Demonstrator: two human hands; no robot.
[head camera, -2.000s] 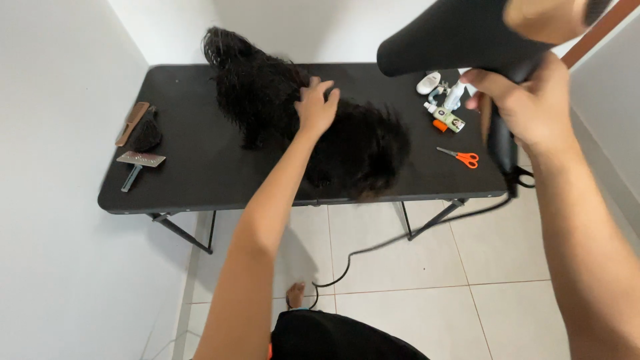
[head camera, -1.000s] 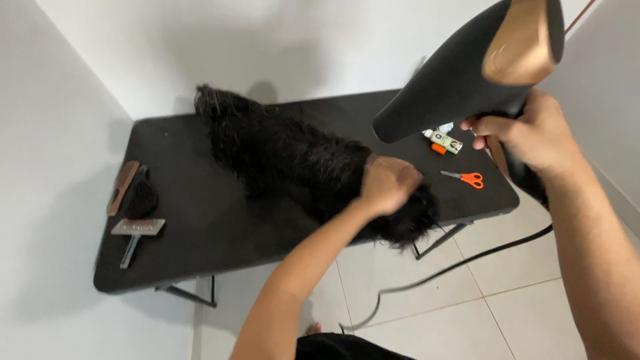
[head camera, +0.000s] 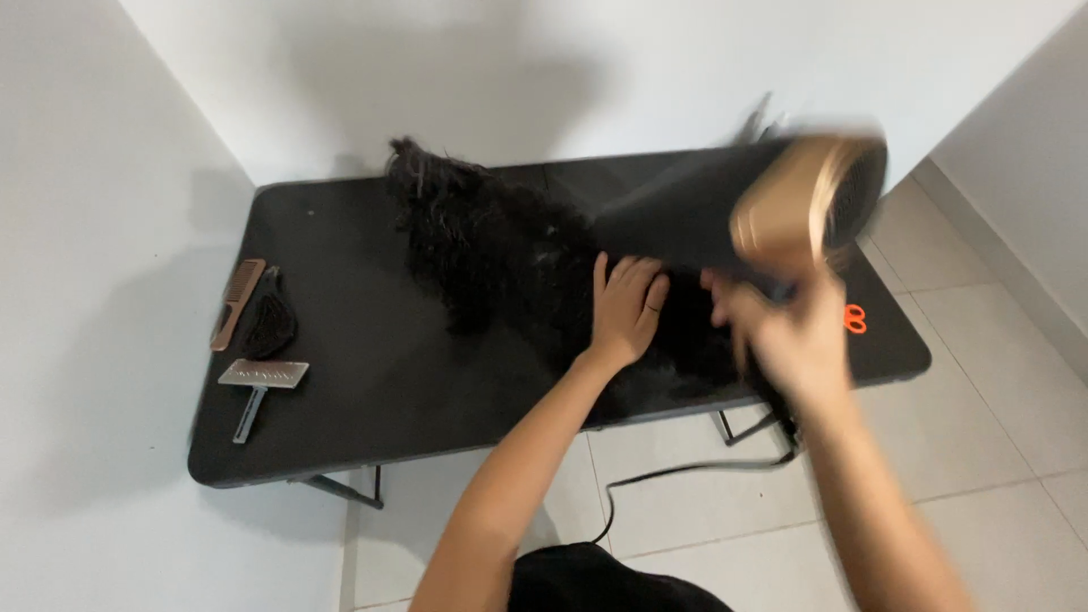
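Note:
A black, curly-haired dog (head camera: 501, 246) is on the black folding table (head camera: 365, 408), its far-left end near the wall. My left hand (head camera: 631, 306) rests on the dog's coat with the fingers slightly apart, a thin ring on one finger. My right hand (head camera: 786, 331), blurred by motion, grips the handle of a black and gold hair dryer (head camera: 786, 200). The dryer's barrel points left over the dog's back, just above my left hand. The dryer and my right hand partly hide the dog's right part.
A brown comb (head camera: 241, 297), a dark brush (head camera: 270, 325) and a slicker brush (head camera: 259, 382) lie at the table's left end. Orange scissor handles (head camera: 855, 319) show at the right. The dryer's cord (head camera: 697, 466) runs below the front edge. White walls stand behind and left.
The hair dryer has come down from high at the right to low over the dog. My left hand, earlier near the dog's right end, is now nearer its middle.

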